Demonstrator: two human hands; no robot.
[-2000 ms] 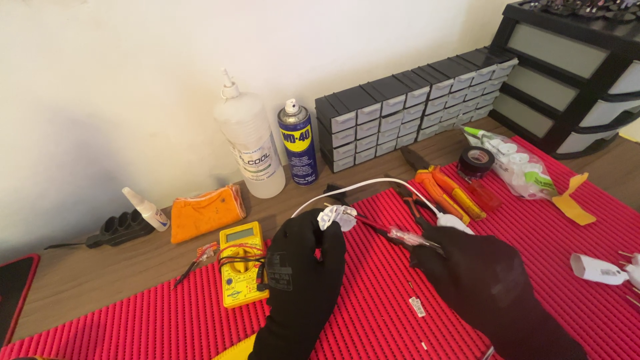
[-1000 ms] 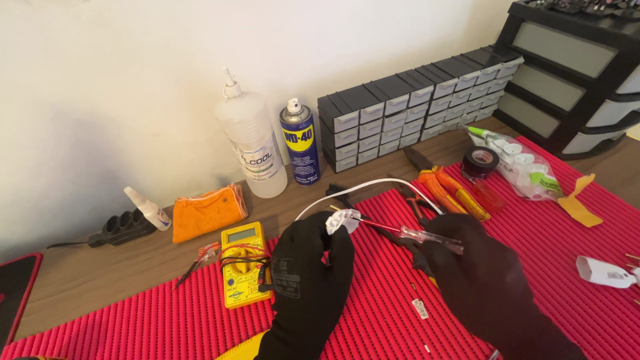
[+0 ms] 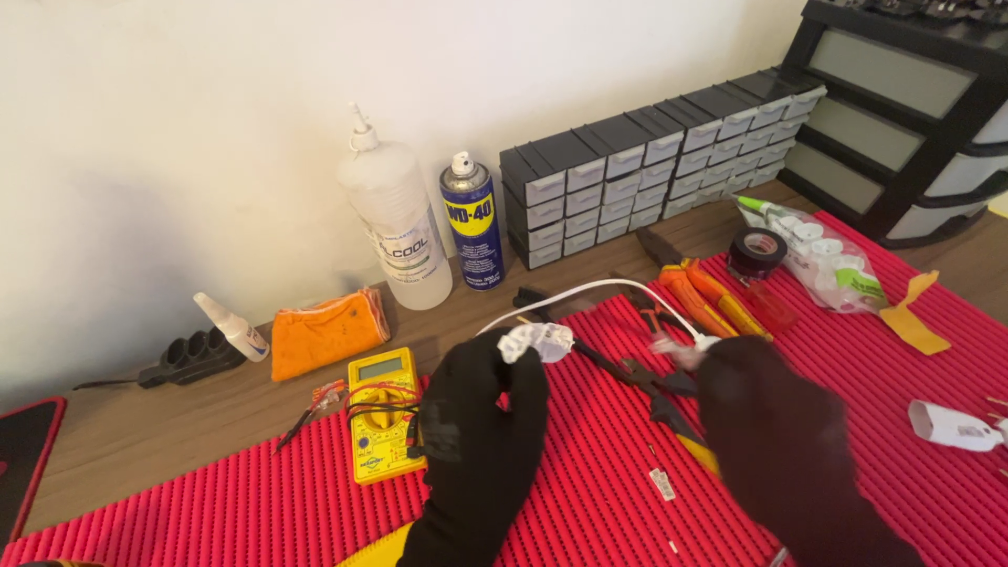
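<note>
Black gloves cover both hands. Between thumb and fingers my left hand (image 3: 484, 417) holds a small white plastic electrical part (image 3: 537, 342) above the red ribbed mat. A white cable (image 3: 598, 285) arcs from behind that hand to a white piece (image 3: 706, 342) beside my right hand. My right hand (image 3: 760, 409) is closed around a screwdriver, whose clear handle (image 3: 679, 352) is blurred at the fingertips. Dark-jawed pliers (image 3: 647, 379) lie on the mat between the hands, partly covered by the right one. A yellow multimeter (image 3: 386, 421) with leads around it lies left of my left hand.
Behind stand an alcohol bottle (image 3: 402, 228), a WD-40 can (image 3: 472, 224) and small drawer units (image 3: 622, 173). An orange cloth (image 3: 329, 332) lies left. At right are orange-handled pliers (image 3: 705, 291), black tape (image 3: 756, 252), a plastic bag (image 3: 819, 252) and a white plug housing (image 3: 953, 426).
The screwdriver, whose tip was at the white part one second ago, has moved right, away from it, with my right hand. The left hand still holds the part.
</note>
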